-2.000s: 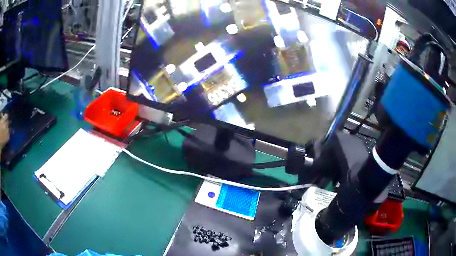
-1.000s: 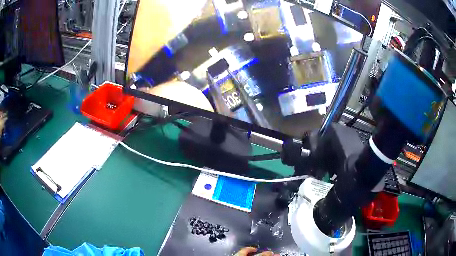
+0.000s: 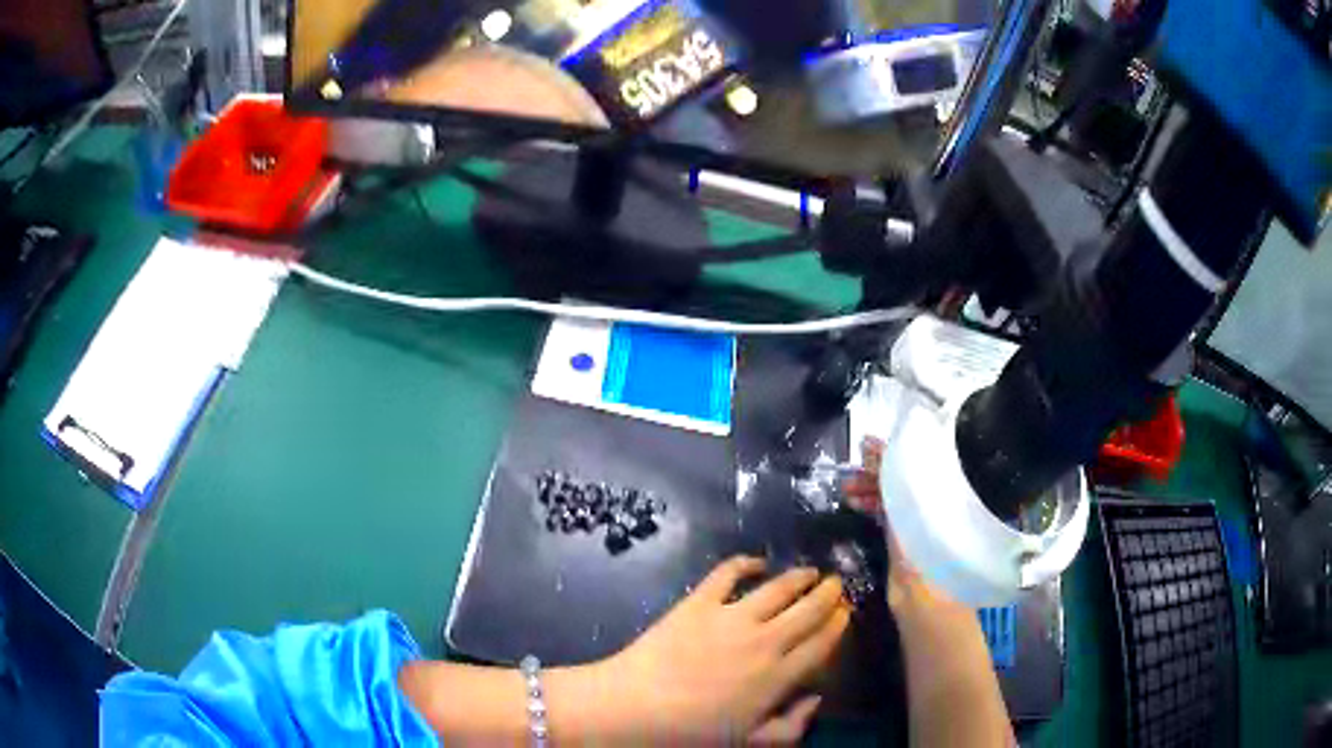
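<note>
My left hand (image 3: 730, 661), bare, comes in from the bottom left over the black mat (image 3: 504, 585). Its fingertips rest at small dark and silvery parts (image 3: 847, 563) left of the ring light (image 3: 935, 519); whether it grips one I cannot tell. My right hand (image 3: 935, 643) is partly hidden behind the ring light, with fingertips showing at its left edge; what it holds is hidden. The monitor (image 3: 818, 124) shows an enlarged fingertip and a part marked "5A305". A loose heap of small black parts (image 3: 599, 509) lies left of my hands.
The microscope tube (image 3: 1081, 351) stands at the right. A white-framed blue box (image 3: 669, 374) and crumpled clear film (image 3: 789, 475) lie on the mat. A black component tray (image 3: 1176, 614) lies right. Red bins (image 3: 249, 168), a clipboard (image 3: 168, 351) and a white cable (image 3: 482, 304) are around.
The view has tilted down, so the bench sits higher in the picture. Both hands now show near the ring light; earlier only fingertips, then none before that. The monitor picture has changed.
</note>
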